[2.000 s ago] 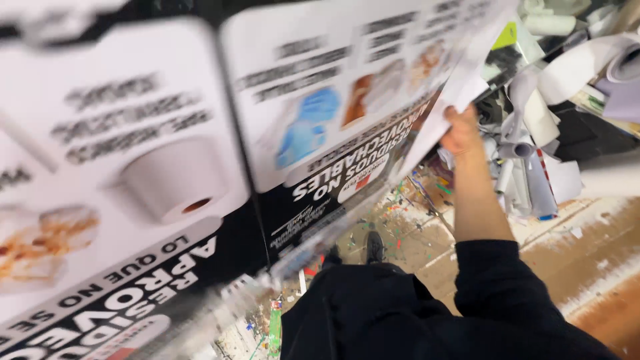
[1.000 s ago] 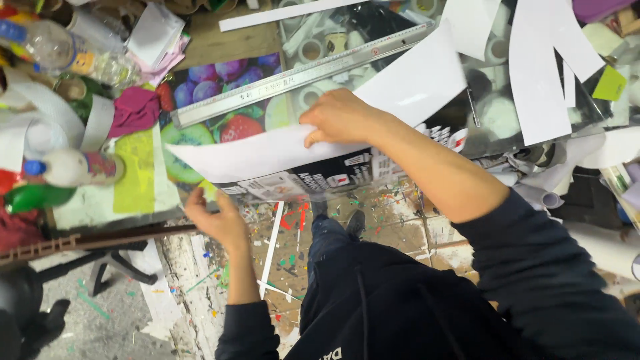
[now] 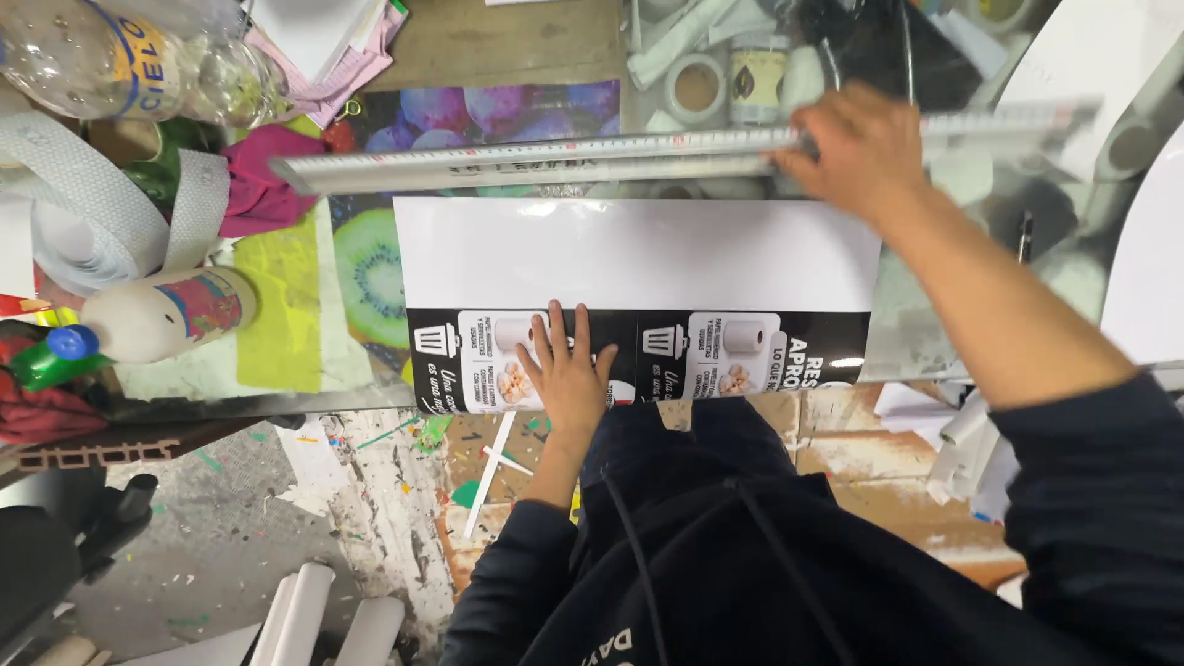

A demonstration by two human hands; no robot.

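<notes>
A printed sheet (image 3: 638,254) lies along the near edge of the glass-topped table, its far band plain white and its near band black with trash-bin and paper-roll pictures. Flat on the printed band, fingers spread, rests my left hand (image 3: 567,370). Beyond the sheet, my right hand (image 3: 856,148) grips a long metal ruler (image 3: 518,155), blurred at its right end and slightly tilted. The ruler crosses above a print of grapes and kiwi. A dark pen or knife (image 3: 1025,236) lies to the right of the sheet; which one, I cannot tell.
At left are a clear plastic bottle (image 3: 139,65), a white bottle with a blue cap (image 3: 166,314), a magenta cloth (image 3: 268,180) and a coiled textured strip (image 3: 102,199). Rolls (image 3: 696,85) show at the back. White paper curves at right; scraps litter the floor.
The sheet, held up and curved one second ago, now lies flat on the table. My left hand has come onto it, and my right hand has moved from the sheet to the ruler.
</notes>
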